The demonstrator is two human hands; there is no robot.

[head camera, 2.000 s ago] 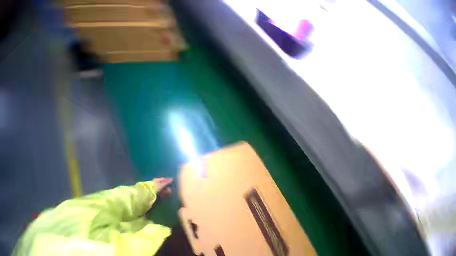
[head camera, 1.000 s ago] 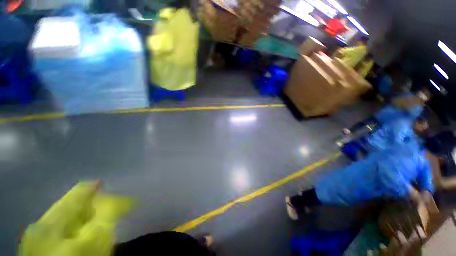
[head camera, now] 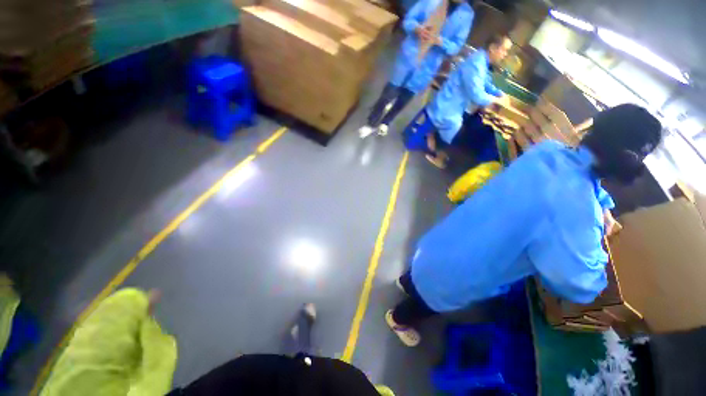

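Observation:
My left hand (head camera: 153, 295) is low at the left, almost wholly hidden by the yellow sleeve; only a small blurred bit shows, and no held thing is visible. My right hand is not in view; a small yellow patch shows at the bottom edge. At the right, an open brown carton (head camera: 658, 259) with a raised flap stands on the green-topped bench (head camera: 551, 357), in front of a person in a blue smock.
The person in blue (head camera: 511, 232) bends over the bench, beside a blue stool (head camera: 472, 352). Two more people in blue are farther back. A large carton stack (head camera: 302, 66) and another blue stool (head camera: 219, 93) stand beyond the grey floor with yellow lines (head camera: 377, 251).
The view has swung right, away from the bench carton seen first, then closer to the person in blue and the large carton stack. My left sleeve stays low at the left.

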